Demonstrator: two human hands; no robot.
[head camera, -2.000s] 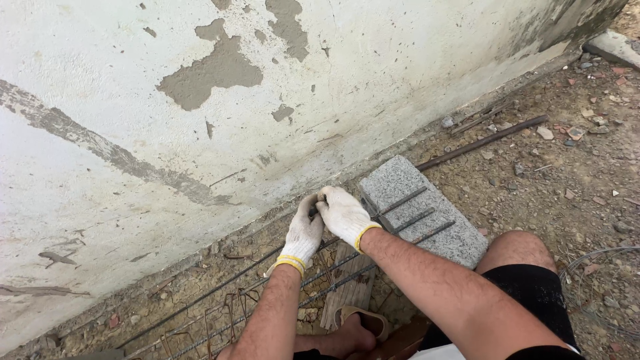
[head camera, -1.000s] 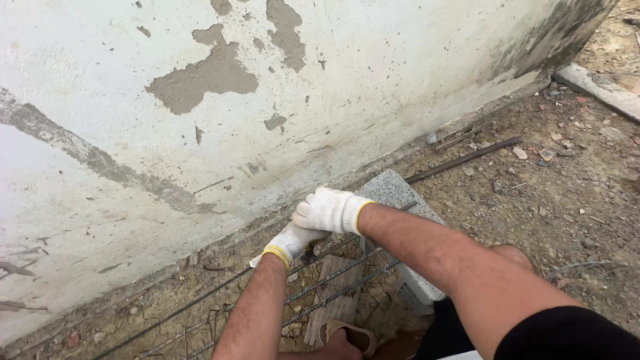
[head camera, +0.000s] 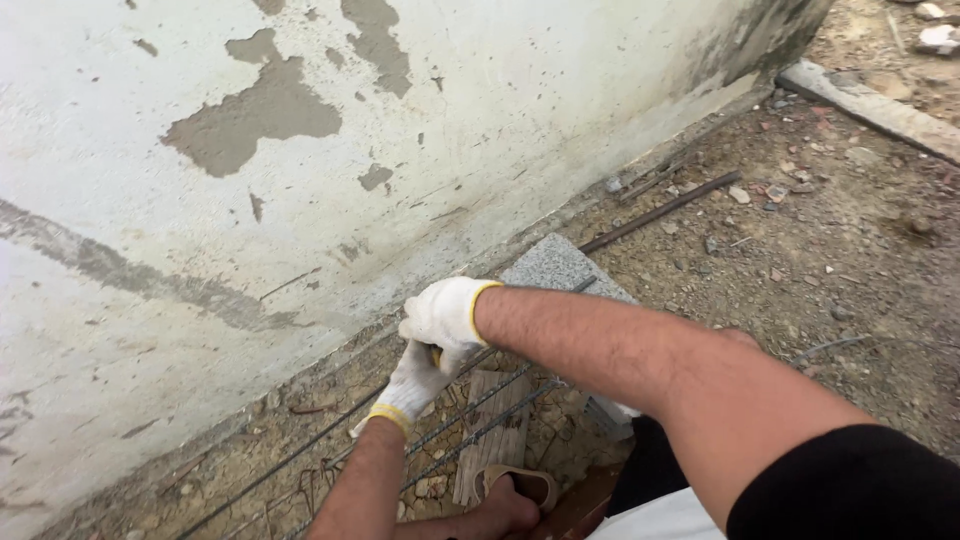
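My left hand (head camera: 415, 382), in a white knit glove with a yellow cuff, is beside the steel rebars (head camera: 469, 409) near the foot of the wall. Over its fingers lies my right hand (head camera: 444, 316), gloved the same way and bent at the wrist. Something small and yellowish shows between the palms; what the fingers grip is hidden. The rebars run diagonally below the hands, and one end rests over a grey granite-like block (head camera: 553, 262). Bent thin steel stirrups (head camera: 306, 480) lie around the bars at lower left.
A painted wall (head camera: 420, 180) with peeled patches rises in front. Under the rebars lies a wooden board (head camera: 491, 442), near a sandalled foot (head camera: 517, 499). A rusty metal rod (head camera: 664, 212) extends beyond the block. A concrete strip (head camera: 877, 105) lies at upper right; stones litter the soil.
The right hand was beside the left two seconds ago; now it lies over the left, its forearm reaching across the block. The view has shifted slightly.
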